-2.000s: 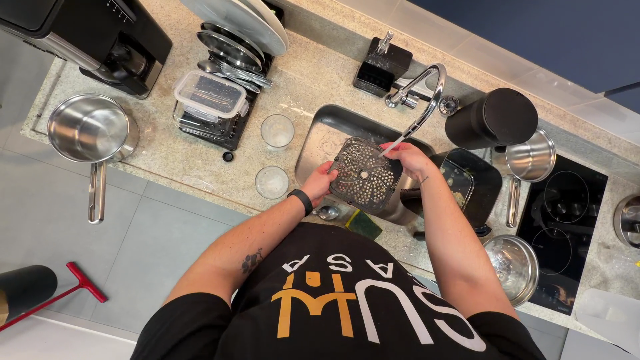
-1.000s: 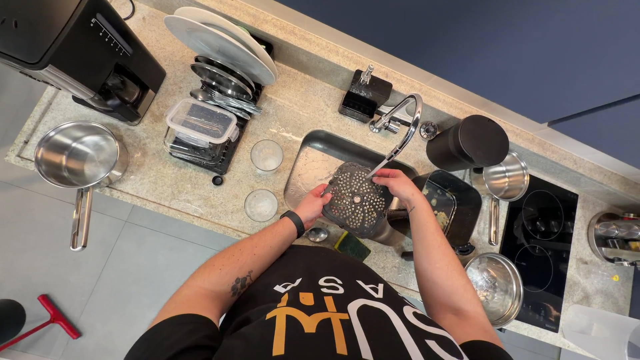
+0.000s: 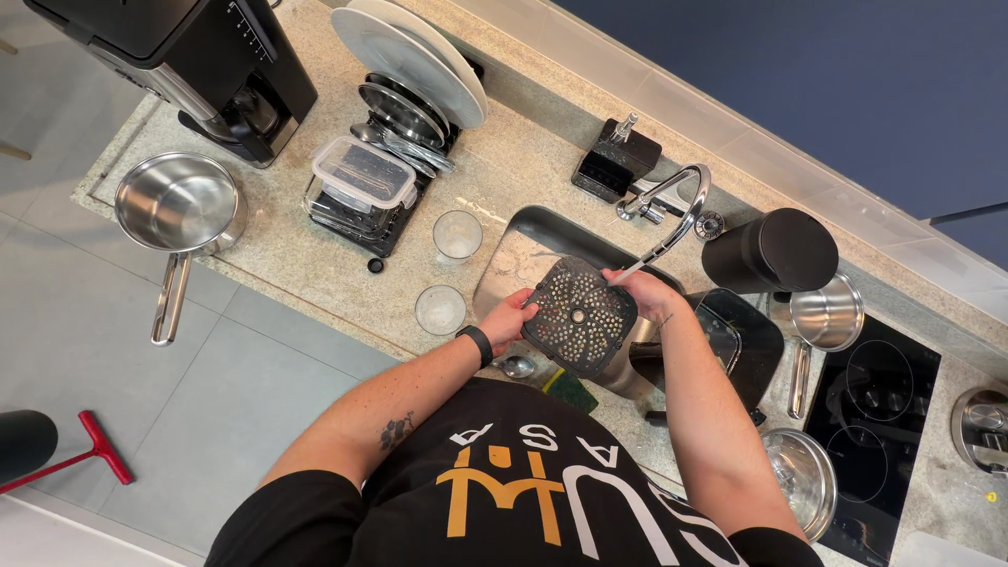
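A dark perforated tray point(image 3: 581, 316), square with rounded corners, is tilted above the stainless steel sink point(image 3: 512, 260). My left hand point(image 3: 506, 319) grips its left edge, the thumb on the upper face. At its upper right edge my right hand point(image 3: 642, 291) holds it, beside the thin stream of water that falls from the curved chrome faucet point(image 3: 697, 197). A metal spoon point(image 3: 516, 366) and a green and yellow sponge point(image 3: 570, 390) lie by the front edge of the sink. The fingers under the tray are hidden.
Two glasses point(image 3: 457, 235) stand left of the sink, near a dish rack point(image 3: 386, 236) with plates and a lidded container. To the right are a black canister point(image 3: 776, 250), a black basket point(image 3: 736, 346), saucepans and a cooktop point(image 3: 878, 409). A saucepan point(image 3: 177, 203) sits at the left edge.
The tray stays between both hands over the sink and has turned a little. The view has shifted slightly.
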